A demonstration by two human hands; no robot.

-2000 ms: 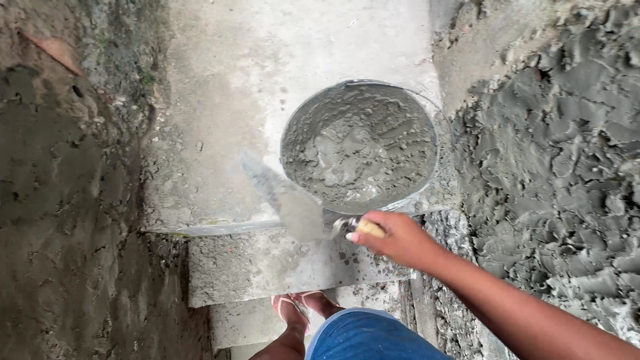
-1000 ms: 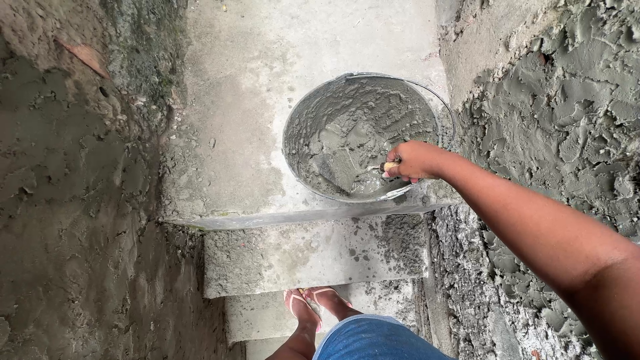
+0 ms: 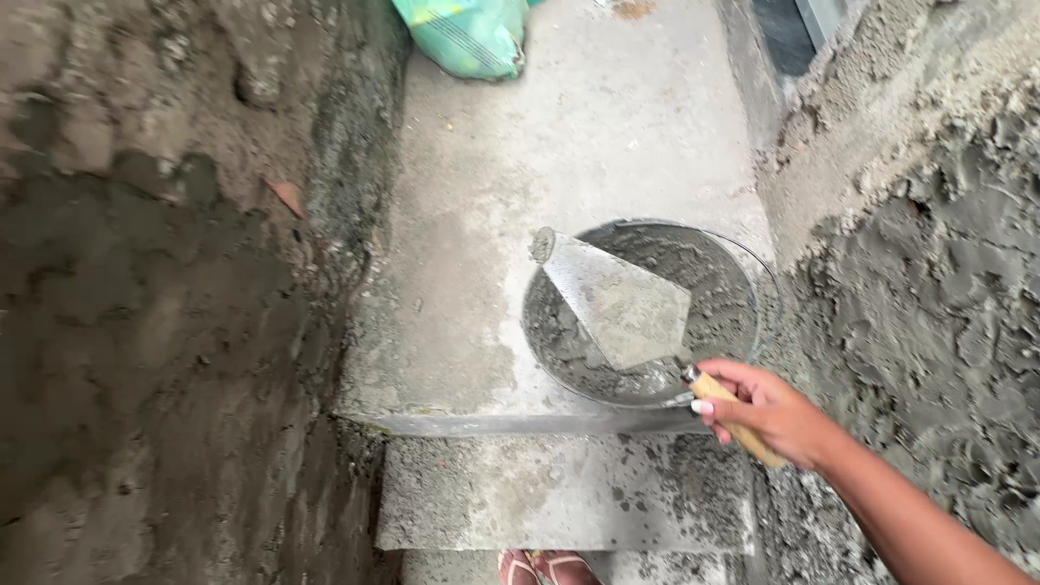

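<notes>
My right hand [image 3: 760, 414] grips the wooden handle of a pointed masonry trowel [image 3: 621, 301] near the bucket's lower right rim. Its metal blade, smeared with thin grey mortar, is raised over the bucket and points up and left, with a small lump of mortar at the tip. Below the blade, a round bucket [image 3: 731, 301] holds wet grey mortar and stands on a concrete landing, close to its front edge. The wire handle of the bucket lies to the right side. My left hand is out of view.
Rough walls with wet mortar patches rise at left [image 3: 162, 341] and right [image 3: 934, 325]. A green plastic bag [image 3: 471, 36] lies at the top of the concrete landing [image 3: 455, 203]. Lower down are a concrete step [image 3: 528, 496] and my feet in flip-flops [image 3: 548, 565].
My right hand has lifted the trowel from the mortar, where its blade was one second ago. The view has shifted forward, bringing the green bag into sight.
</notes>
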